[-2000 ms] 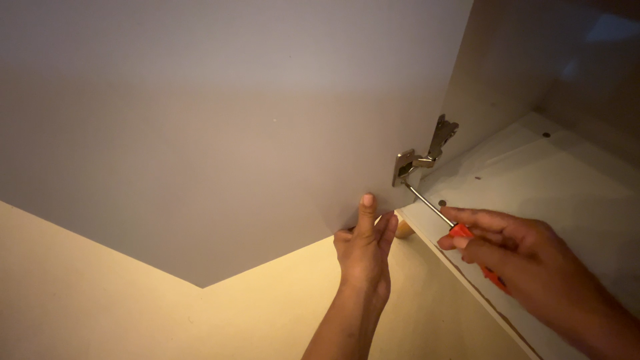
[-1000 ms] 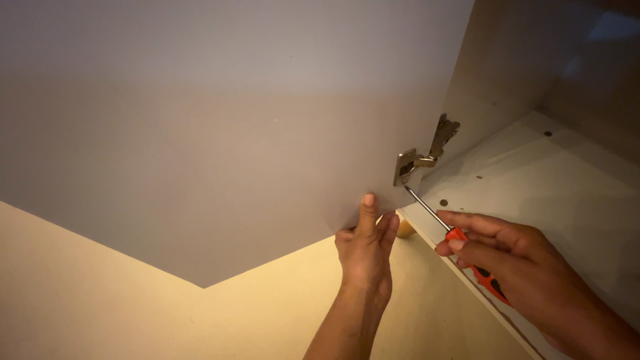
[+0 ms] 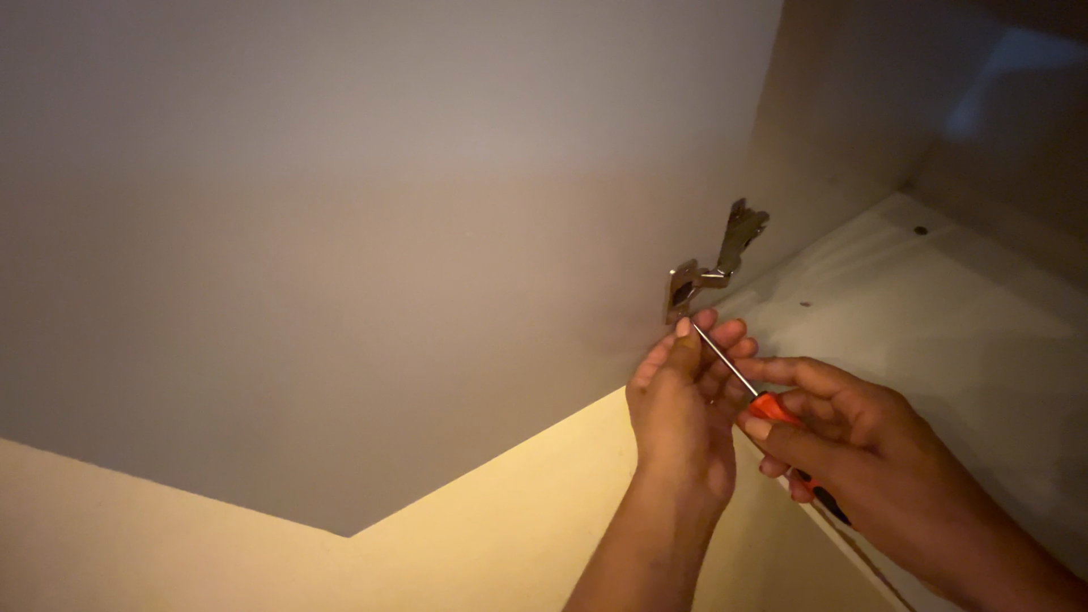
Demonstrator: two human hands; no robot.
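A metal concealed cabinet hinge (image 3: pixel 682 289) joins the grey cabinet door (image 3: pixel 382 280) to the cabinet's side wall (image 3: pixel 807 170). My right hand (image 3: pixel 850 442) holds a screwdriver (image 3: pixel 773 408) by its red and black handle, with the shaft slanting up and left toward the hinge's lower end. My left hand (image 3: pixel 684 399) is just below the hinge, its thumb and fingertips close around the screwdriver's tip. Those fingers hide the tip, and whether they pinch a screw cannot be told.
The cabinet's pale bottom panel (image 3: pixel 935 314) lies at the right, with a dark round spot (image 3: pixel 920 230) on it. Its front edge (image 3: pixel 837 540) runs beneath my right hand. A pale yellowish surface (image 3: pixel 476 527) shows below the door.
My left hand has moved up from the door's lower edge to the hinge's lower end, around the screwdriver's tip. The screwdriver stays in my right hand.
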